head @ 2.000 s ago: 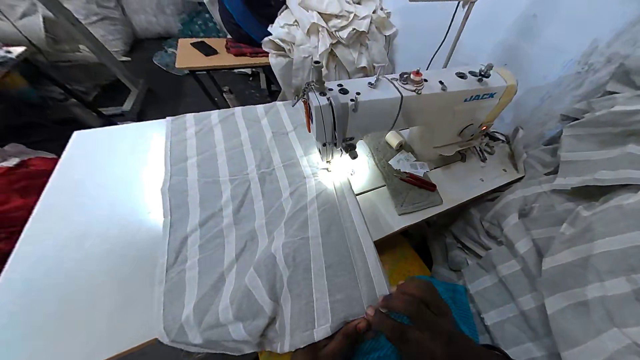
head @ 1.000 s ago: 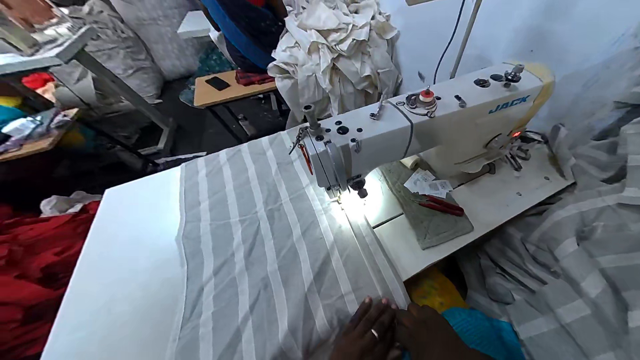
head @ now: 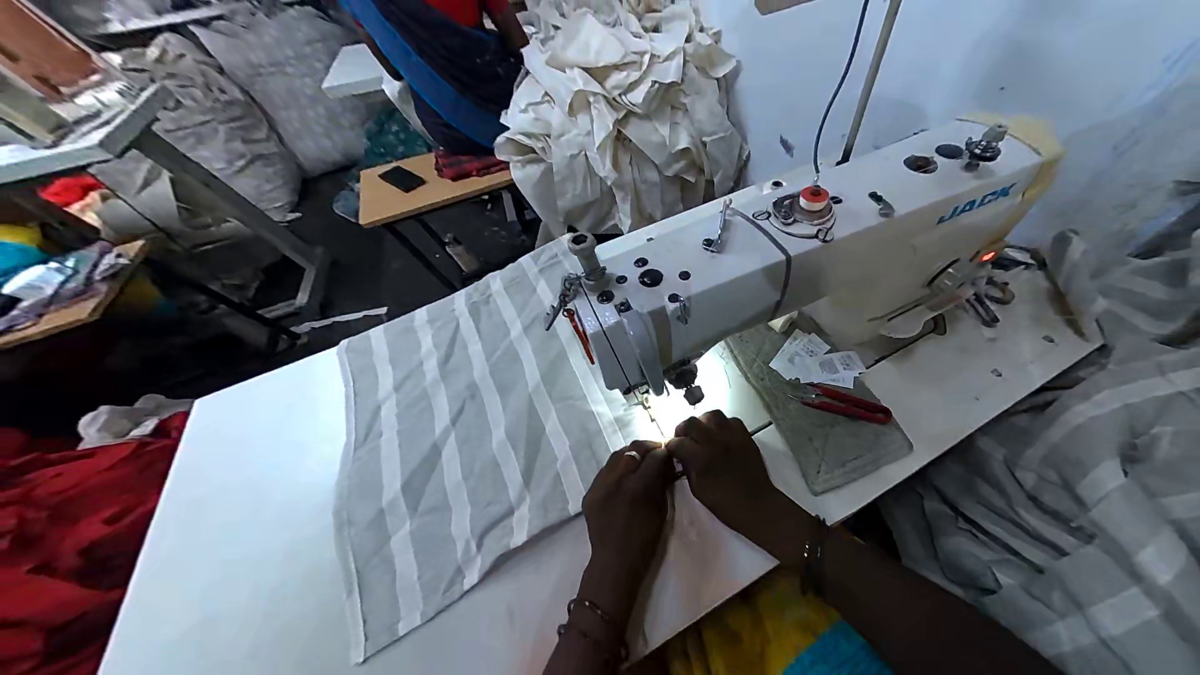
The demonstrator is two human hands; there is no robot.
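Note:
A grey cloth with white stripes [head: 459, 431] lies flat on the white sewing table [head: 234, 525], its upper right part under the head of a Jack sewing machine [head: 731, 253]. Just in front of the lit needle area, my left hand [head: 630, 492], with a ring on one finger, pinches the cloth's near right edge. My right hand [head: 727, 464] touches it from the right, fingers closed at the same edge. The fingertips hide the piece of edge between them. Red-handled snips [head: 844, 403] and paper labels [head: 816, 359] rest on a grey fabric pad [head: 806, 450] right of the needle.
More striped grey cloth [head: 1059, 525] is heaped at the right. Red fabric [head: 66, 534] lies at the left. Behind the machine are a pile of cream cloth [head: 619, 103], a small wooden table [head: 431, 197] with a phone [head: 401, 178], and a person [head: 450, 66].
Both hands have moved up from the table's front edge to close by the needle. The striped cloth has moved away from me, its near edge now farther up the table. The view has shifted.

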